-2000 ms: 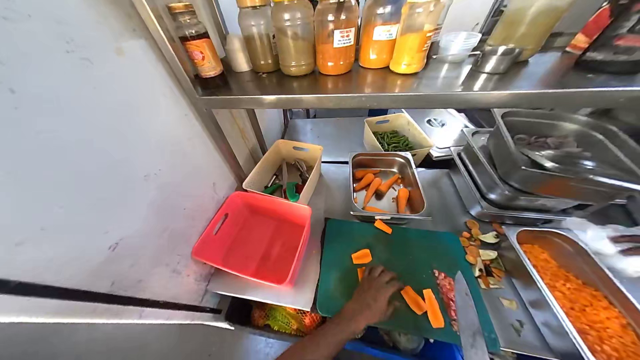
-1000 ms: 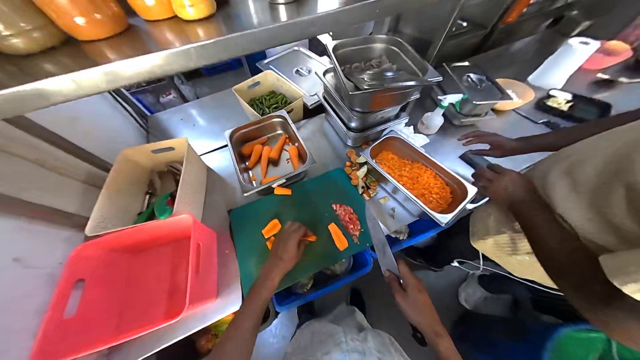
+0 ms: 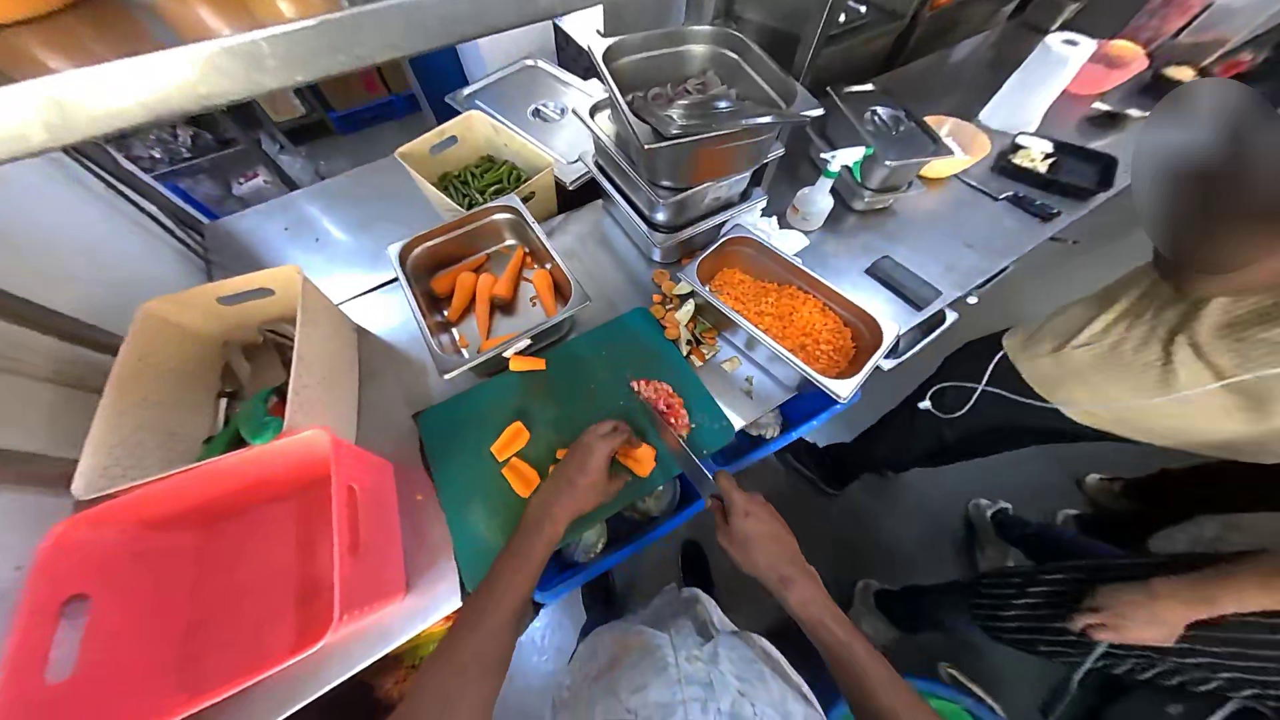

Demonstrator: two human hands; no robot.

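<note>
My left hand (image 3: 592,468) presses a piece of carrot (image 3: 637,459) on the green cutting board (image 3: 590,375), near its front edge. In my right hand (image 3: 752,527) is the handle of a kitchen knife (image 3: 690,462). Its blade lies over the board, just right of that carrot piece and against a small heap of chopped pinkish food (image 3: 662,405). Cut carrot pieces (image 3: 520,477) rest left of my left hand, and another piece (image 3: 527,364) is at the board's back edge. Behind the board, a steel pan (image 3: 420,290) holds whole peeled carrots (image 3: 484,298).
A steel pan of diced carrot (image 3: 785,318) stands right of the board, with vegetable trimmings (image 3: 688,322) between. A red plastic bin (image 3: 200,560) and a beige bin (image 3: 130,400) are at left. Stacked steel pans (image 3: 690,160) rise behind. A person (image 3: 1160,370) stands at right.
The view has swung right. My right hand, out of view two seconds ago, now has the knife by the carrot. The co-worker's hands have left the pan of diced carrot.
</note>
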